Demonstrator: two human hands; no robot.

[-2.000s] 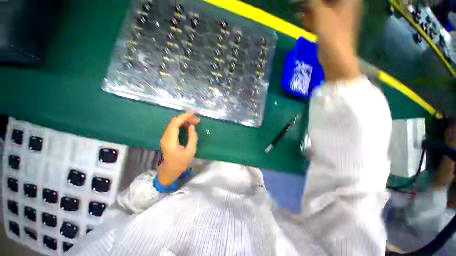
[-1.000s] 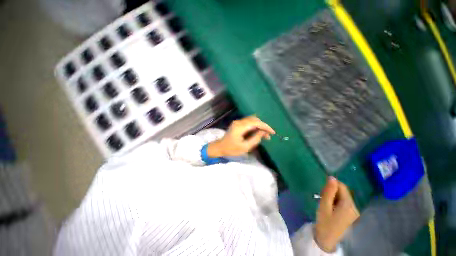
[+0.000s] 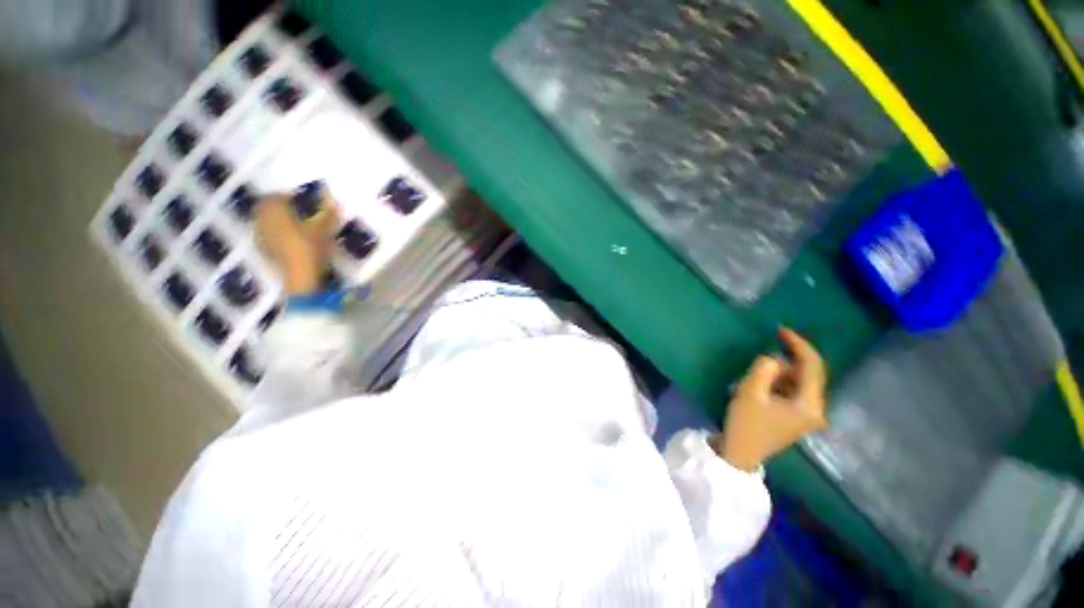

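Observation:
My left hand (image 3: pixel 297 244) is over the white housing tray (image 3: pixel 256 410). Its fingertips are around a black square housing (image 3: pixel 312 200) at that housing's pocket; blur hides whether they grip it. A blue strap is on my left wrist. My right hand (image 3: pixel 779 404) is over the front edge of the green mat (image 3: pixel 523 178), fingers curled with a gap between thumb and finger. I see no object in it, but its palm side is hidden. A tiny white part (image 3: pixel 618 249) lies on the mat.
A clear blister tray (image 3: pixel 713 143) with small gold-dark parts lies beyond my hands. To its right are a blue bin (image 3: pixel 925 255) of white bits, another clear tray (image 3: pixel 939 428) and a white box with a red switch (image 3: pixel 1010 534). A yellow strip edges the mat.
My left hand has moved left from the mat's edge to the housing tray. My right hand stays near the front edge, its fingers now more curled apart. The camera view has shifted.

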